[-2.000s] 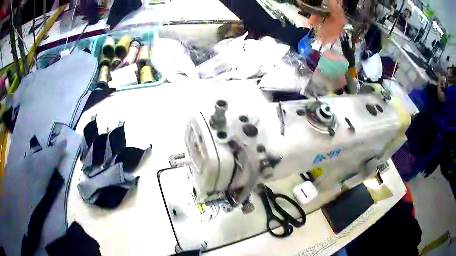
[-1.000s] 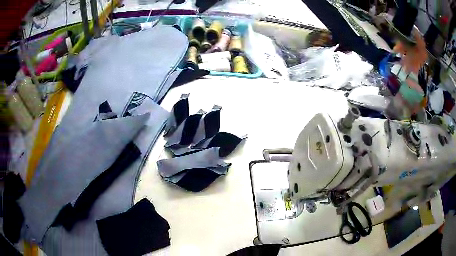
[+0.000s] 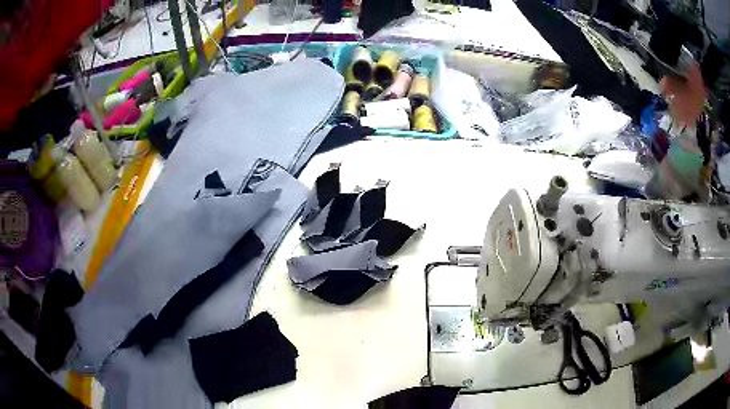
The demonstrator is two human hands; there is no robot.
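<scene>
Neither of my hands is in the picture. A heap of curled grey-blue and black sewn pieces (image 3: 344,268) lies on the white table (image 3: 320,343). A flat black fabric piece (image 3: 244,359) lies in front of it at the left, partly by the panels' edge. Large grey-blue denim panels (image 3: 168,264) cover the left side, with a long black strip (image 3: 204,291) on them. The white sewing machine (image 3: 520,256) stands at the right. No fabric shows on its needle plate (image 3: 456,327). Another black piece (image 3: 416,397) is cut off by the bottom edge.
Black-handled scissors (image 3: 583,359), a small white case (image 3: 619,337) and a dark flat rectangle (image 3: 663,371) lie right of the needle. A teal basket (image 3: 448,128) of thread spools and clear plastic bags (image 3: 560,120) are behind. A green basket (image 3: 144,124) is at the back left.
The view has swung left, so the machine sits further right and more of the left side shows. The fabric pieces and scissors have not visibly moved on the table.
</scene>
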